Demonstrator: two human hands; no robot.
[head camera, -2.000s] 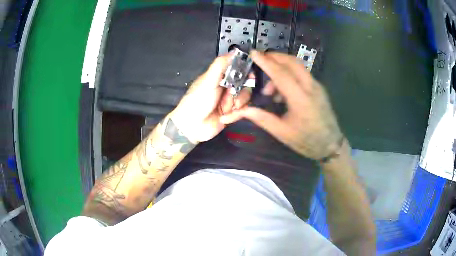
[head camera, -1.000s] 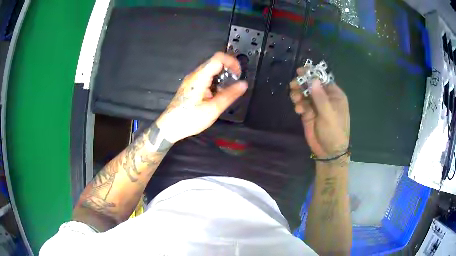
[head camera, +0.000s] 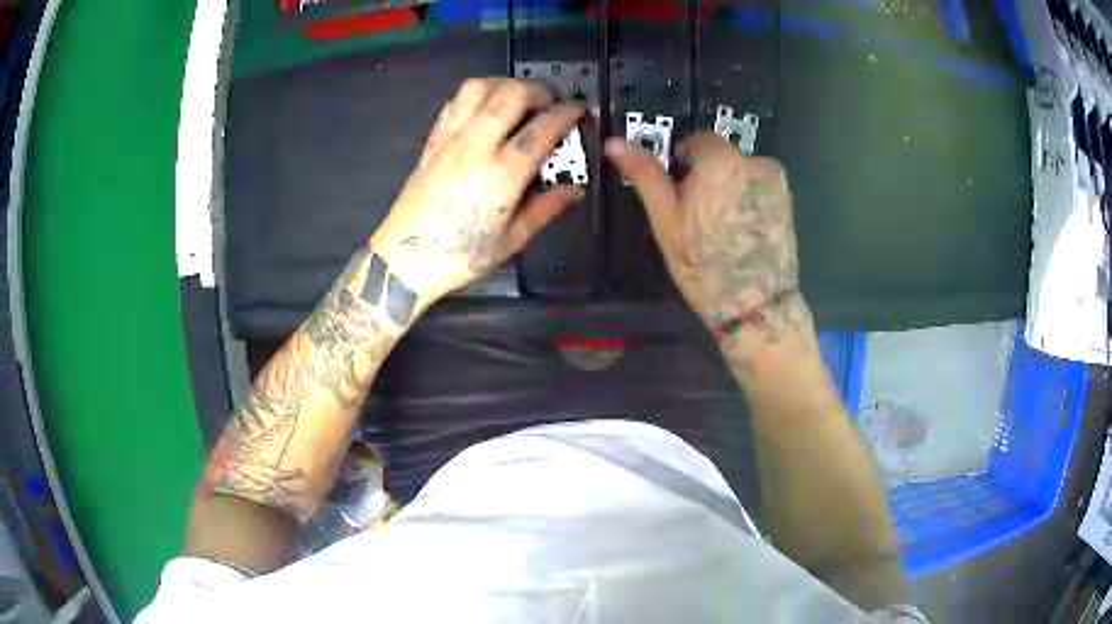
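Long black lock panels (head camera: 559, 271) lie side by side on the black bench mat. A silver mounting plate (head camera: 565, 162) is at the left panel, between the thumb and fingers of my left hand (head camera: 470, 183). A second silver plate (head camera: 650, 137) lies on the middle panel, beside the fingertips of my right hand (head camera: 732, 226). A third silver plate (head camera: 737, 126) is at the right panel, partly hidden behind my right hand. Whether my right fingers grip a plate cannot be told.
A green strip (head camera: 116, 305) runs along the left. A blue crate (head camera: 976, 518) with a pale sheet is at the lower right. A white holding tray with black parts (head camera: 1073, 244) is at the right edge. Clear plastic (head camera: 354, 500) shows at the lower left.
Both hands have moved to the panels. The silver plates that my hands held up are now down at the panels, one at my left fingers and others near my right hand.
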